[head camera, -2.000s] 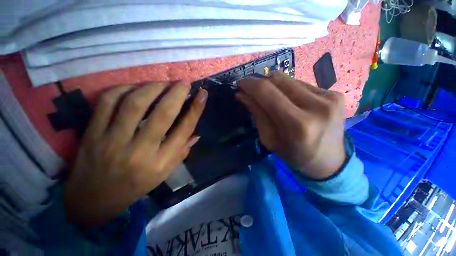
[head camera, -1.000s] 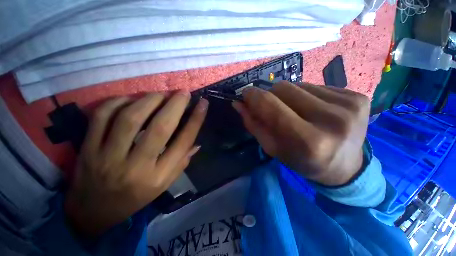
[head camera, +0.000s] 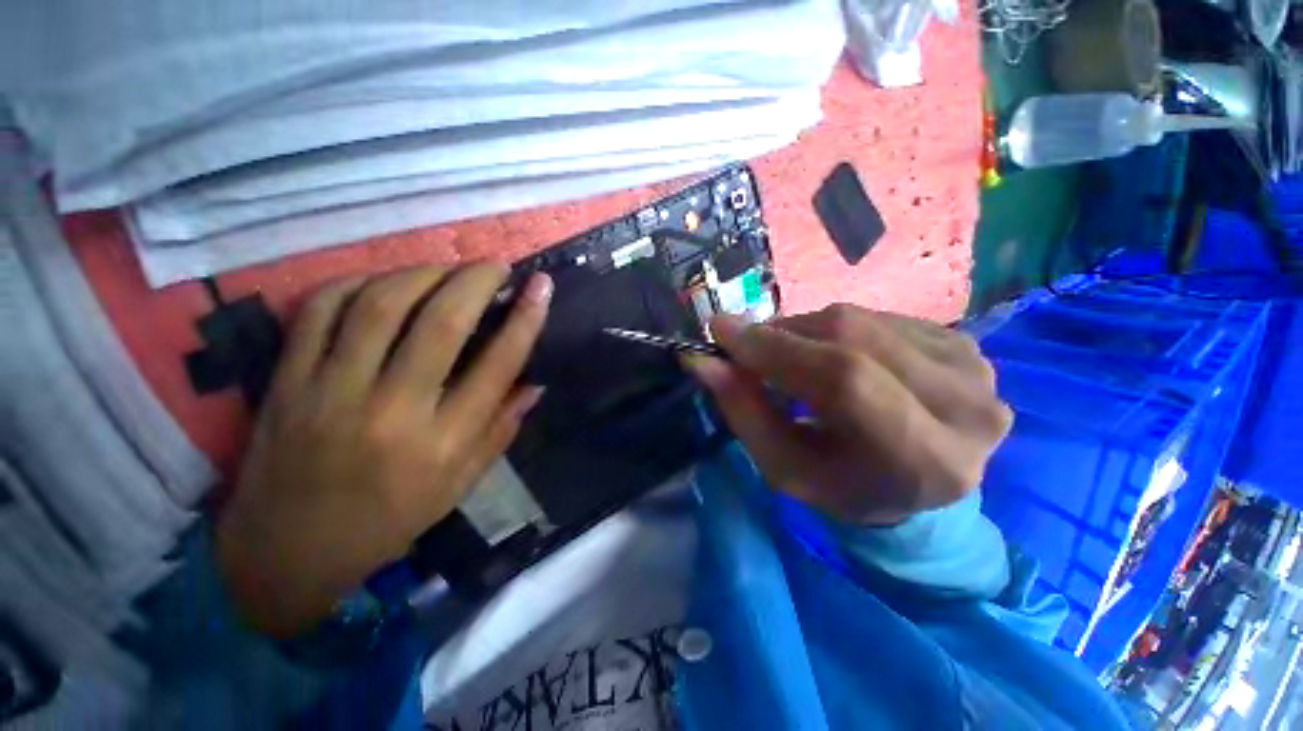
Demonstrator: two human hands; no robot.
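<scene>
An open tablet housing [head camera: 600, 414] lies tilted on the red mat, black inside, with green and silver board parts and a small orange dot at its right end. My left hand [head camera: 372, 414] rests spread over its left part, fingertips near the top edge. My right hand [head camera: 865, 407] holds dark tweezers [head camera: 660, 341] like a pen. The tweezers point left over the housing's black middle; I cannot tell if the tip touches it. A pale label [head camera: 502, 503] shows on the lower left part of the housing.
A thick white stack of sheets [head camera: 472, 129] lies behind the housing. More sheets [head camera: 86, 371] are at left, beside a black cross-shaped piece [head camera: 233, 346]. A small black pad [head camera: 850, 213], squeeze bottle [head camera: 1079, 130], tape roll [head camera: 1107, 46] and blue crate [head camera: 1100, 386] are at right.
My right hand has moved down from the housing's upper edge, uncovering the green and silver board parts. The tweezers now show over the black middle. My left hand stays on the housing.
</scene>
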